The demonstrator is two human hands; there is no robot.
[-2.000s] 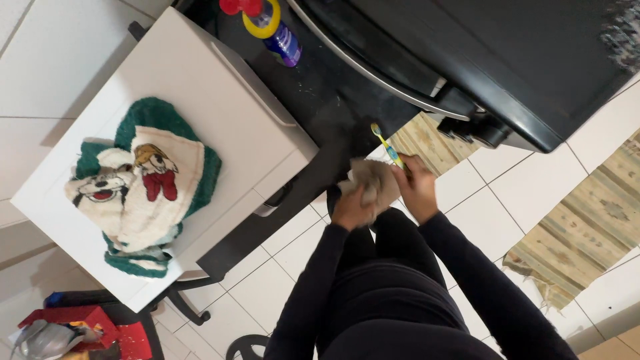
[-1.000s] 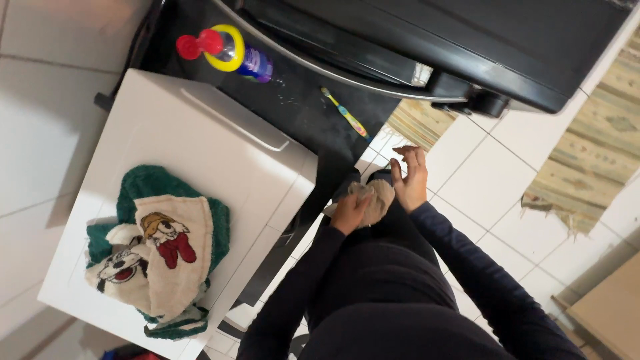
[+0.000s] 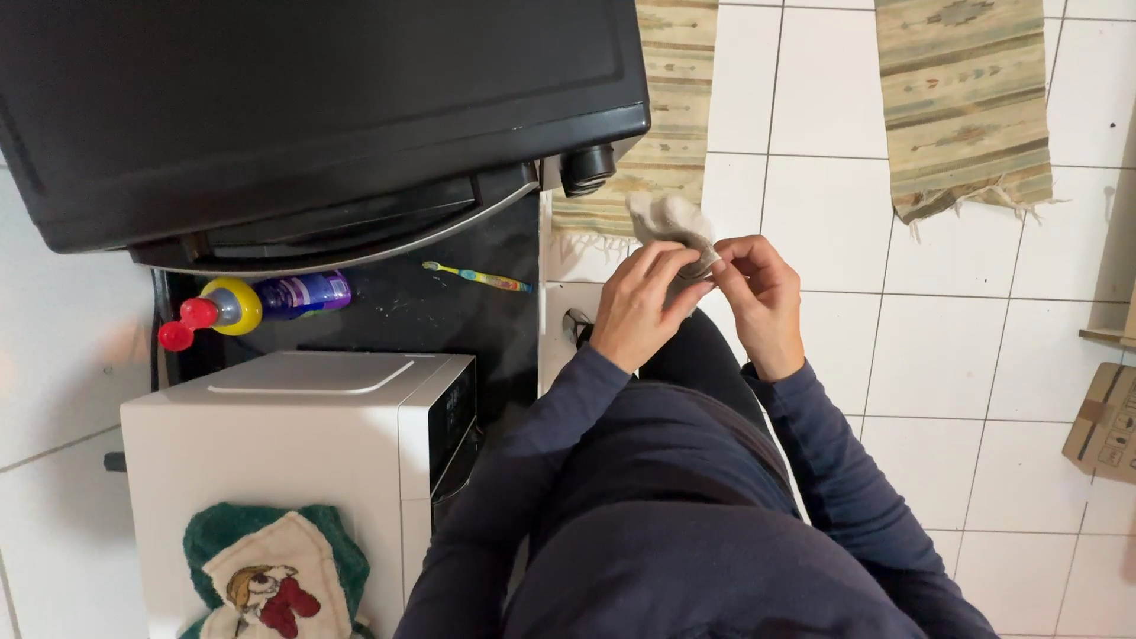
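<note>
A small light grey cloth, bunched up, is held between both hands in front of the body. My left hand grips its lower edge with thumb and fingers. My right hand pinches the same edge from the right, its fingertips close to those of the left. Left of the hands, a yellow and green toothbrush lies on the black surface. Further left lies a purple bottle, beside a yellow ring-shaped part and red caps.
A black oven-like appliance with a curved handle fills the upper left. A white appliance at lower left bears a green and cream towel. Striped woven rugs lie on the tiled floor; a cardboard box is at the right edge.
The toothbrush, in my right hand two seconds ago, now lies on the black surface. My right hand, free of the cloth one second ago, now pinches it. The view has shifted and turned.
</note>
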